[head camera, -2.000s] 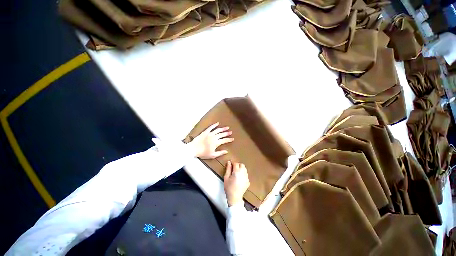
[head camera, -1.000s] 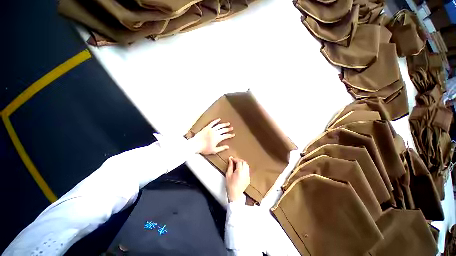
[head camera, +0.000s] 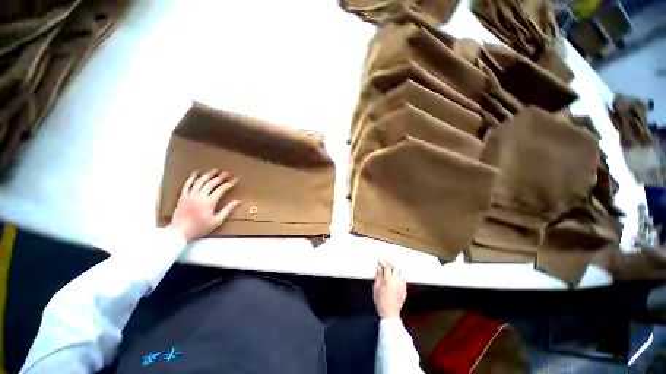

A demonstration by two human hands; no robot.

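Note:
A brown bag panel [head camera: 270, 179] lies on the white table, its straight stitched edge toward me. A small pale fitting [head camera: 253, 210] shows near the middle of that edge. My left hand [head camera: 201, 207] lies flat on the panel's left part with fingers spread. My right hand [head camera: 390, 286] is off the panel, at the table's front edge, fingers bent and blurred; whether it holds anything cannot be told. Just right of the panel, a fanned stack of brown bag pieces [head camera: 423, 193] lies on the table.
More brown pieces [head camera: 544, 157] lie to the right, and others [head camera: 511, 22] at the back. A brown pile [head camera: 51, 66] is at the upper left. A red and brown item [head camera: 467, 347] is below the table's front edge [head camera: 292, 272]. Yellow floor line at far left.
The view has turned right. My right hand has left the panel's stitched edge and moved right, to the table's front edge. My left hand stays on the panel. The pale fitting now shows.

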